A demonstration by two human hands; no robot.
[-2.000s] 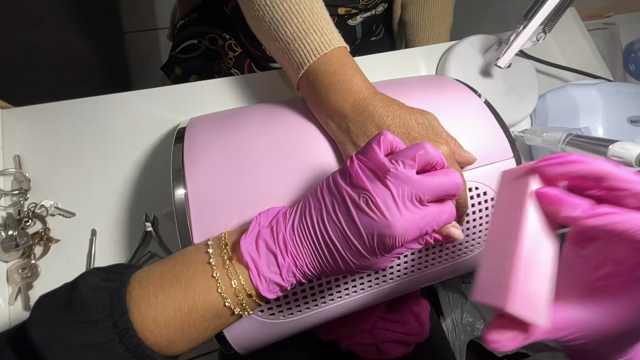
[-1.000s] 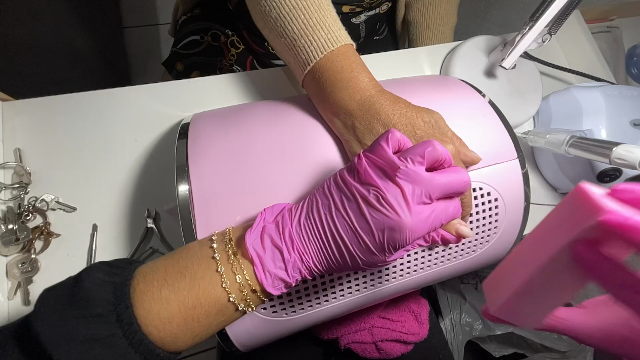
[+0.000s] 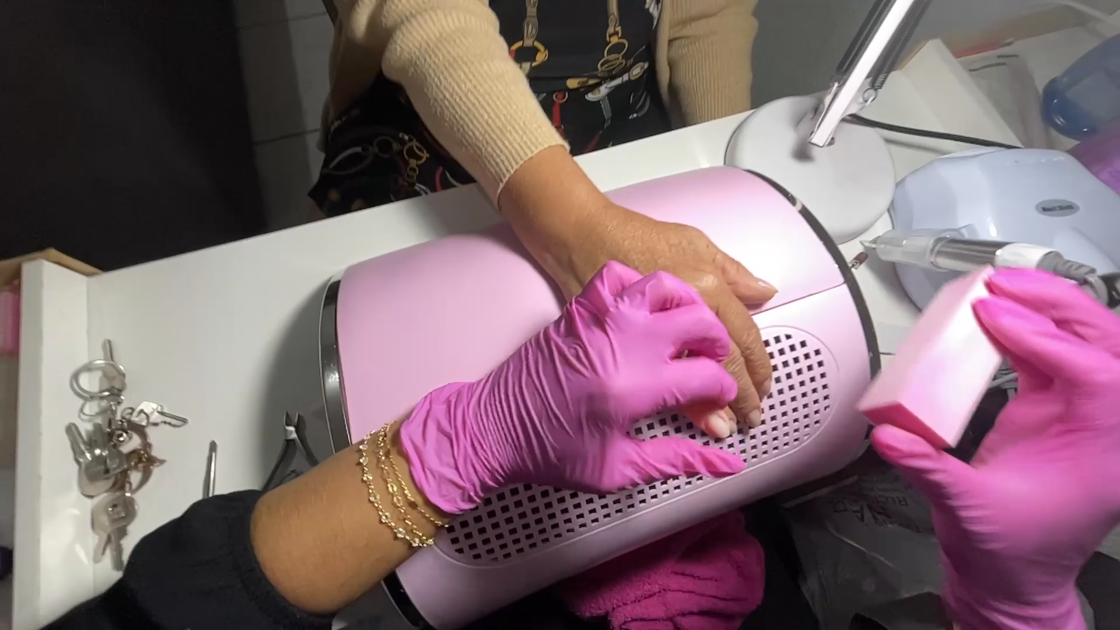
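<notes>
My left hand, in a pink glove, rests against the fingers of another person's hand. That hand lies palm down on a pink nail dust collector with a perforated grille. My left thumb is apart from the curled fingers and lies over the grille; whether the fingers grip anything is hidden. At the right, my gloved right hand holds a pink nail buffer block between thumb and fingers, clear of the other person's hand.
Keys, a metal tool and cuticle nippers lie on the white table at left. At right are a lamp base, a nail drill handpiece and a white nail device. A magenta towel hangs below.
My left thumb and fingers have moved apart around the other person's fingers. My right hand still holds the buffer block, now turned more upright than one second ago.
</notes>
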